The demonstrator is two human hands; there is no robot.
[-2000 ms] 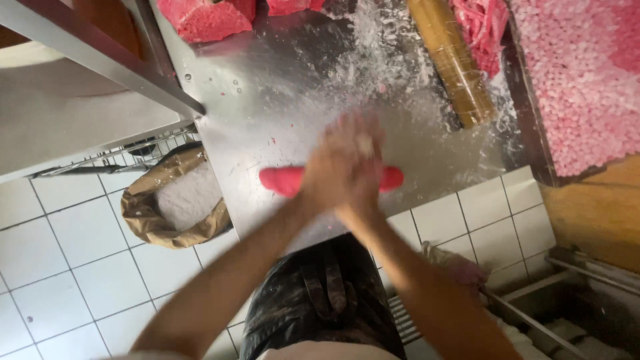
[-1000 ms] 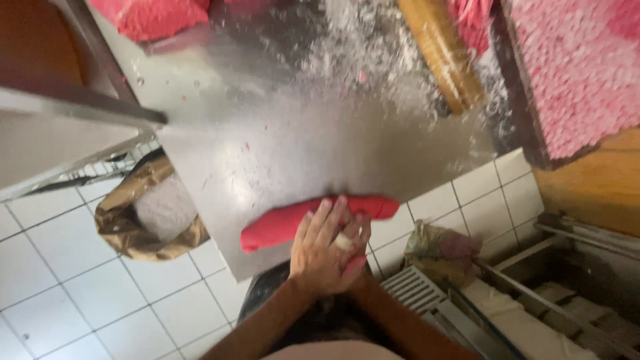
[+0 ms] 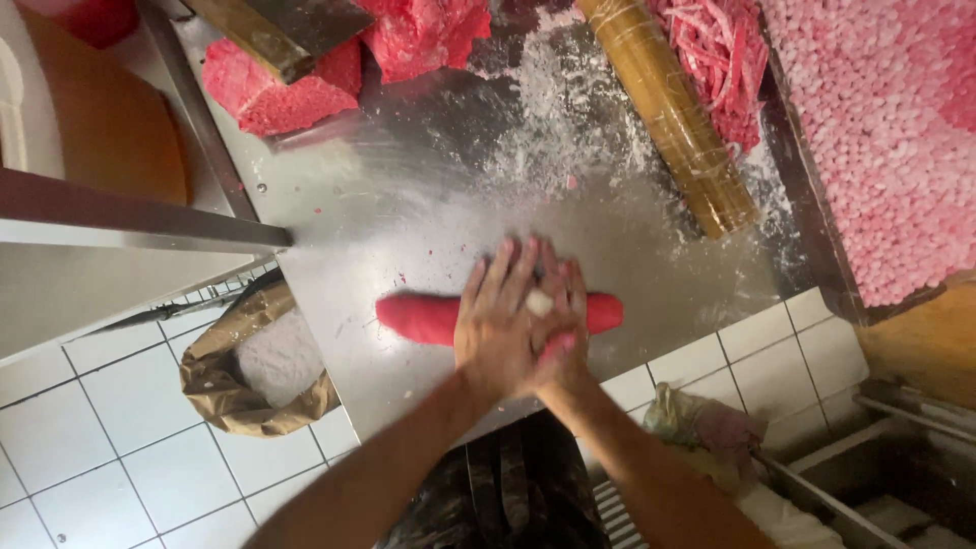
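Note:
A smooth red roll of dough (image 3: 419, 319) lies crosswise on the steel table (image 3: 366, 191), near the edge closest to me. Flat on its middle rest both my hands, fingers pointing away from me. My left hand (image 3: 492, 328) overlaps my right hand (image 3: 564, 328) at the palms, and the fingers are slightly blurred. Neither hand is closed around the roll; its two ends show on either side. A pale patch and a pink smear show on my right hand.
Rough red dough chunks (image 3: 290, 91) sit at the far left under a wood-handled scraper (image 3: 267, 46). A wrapped rolling pin (image 3: 671, 114) lies beside pink strips (image 3: 717, 69). At right is a tray of small pink pieces (image 3: 877, 152); at left, an open paper sack of white powder (image 3: 278, 358).
Both hands and the red roll have moved away from the near table edge since one second ago. The fingers now reach beyond the roll.

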